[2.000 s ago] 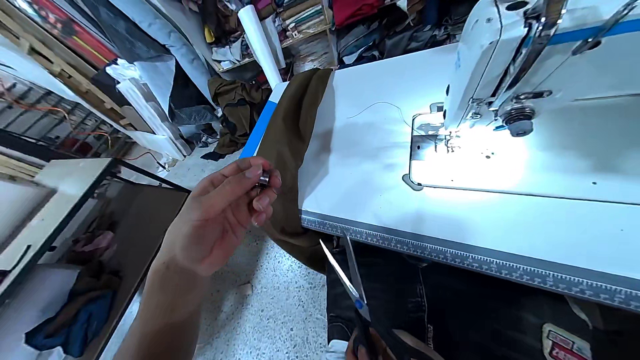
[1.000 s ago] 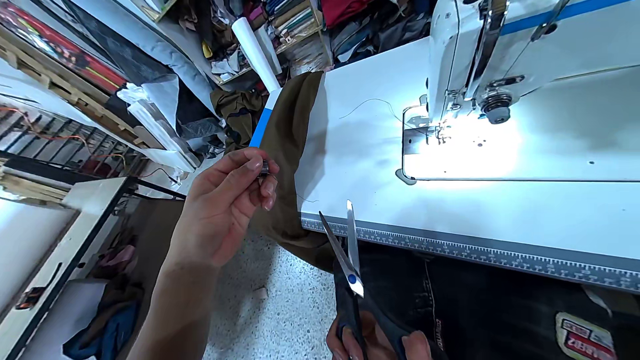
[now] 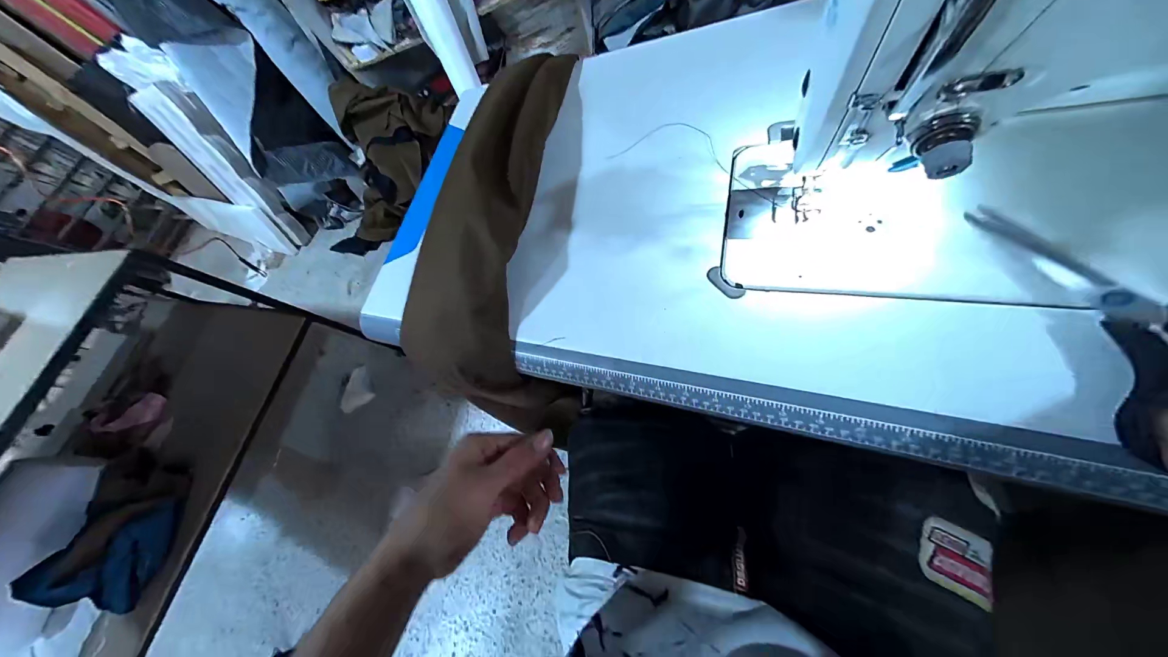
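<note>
My left hand (image 3: pixel 497 497) hangs below the table's left front corner, its fingers loosely curled, close to the lower end of the brown cloth (image 3: pixel 484 228); no object shows in it. That cloth drapes over the left end of the white sewing table (image 3: pixel 630 283). Scissors (image 3: pixel 1063 255), blurred and with dark handles, lie over the table at the far right edge. My right hand is not in view. The sewing machine's needle and presser foot area (image 3: pixel 798 201) is brightly lit, and a loose thread (image 3: pixel 684 126) curls on the table to its left.
A printed measuring tape (image 3: pixel 776 415) runs along the table's front edge, above my lap in dark trousers (image 3: pixel 666 493). Left of the table are a low table with a dark edge (image 3: pixel 73 274), heaped dark cloth (image 3: pixel 119 538) and brown cloth (image 3: pixel 392 146) near rolls of material.
My left hand has moved down from beside the brown cloth, and the small metal part no longer shows in it. The scissors have gone from above my lap to the right side of the table.
</note>
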